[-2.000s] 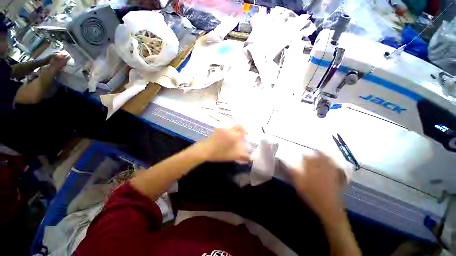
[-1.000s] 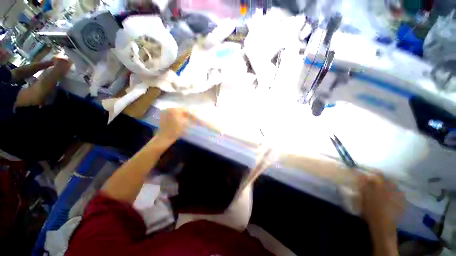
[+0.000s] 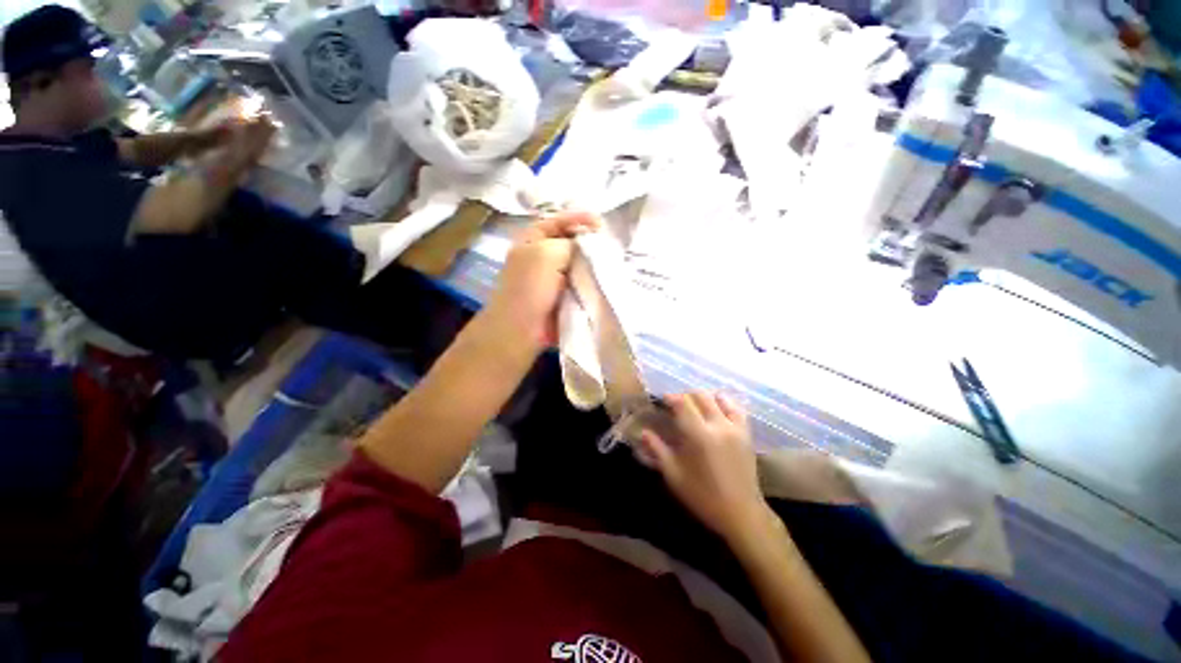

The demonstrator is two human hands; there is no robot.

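My left hand (image 3: 538, 275) is closed on the upper end of an off-white fabric strip (image 3: 582, 339), which hangs folded in a loop over the table's front edge. My right hand (image 3: 703, 447) holds the strip lower down, with a small loose loop of material at its fingertips. More off-white cloth (image 3: 939, 508) trails to the right behind my right wrist and lies over the table edge. Whether it is the same strip cannot be told.
The white sewing machine (image 3: 1036, 220) stands at right, dark green thread snips (image 3: 984, 411) below it. Cream cut pieces (image 3: 790, 117) lie left of the needle. A plastic bag of beige strips (image 3: 466, 104), a blue crate (image 3: 214, 499) and another person (image 3: 104, 220) are at left.
The strip was stretched wide between both hands; now my right hand has come in leftward, my left hand has risen, and the strip hangs folded. The view has shifted left.
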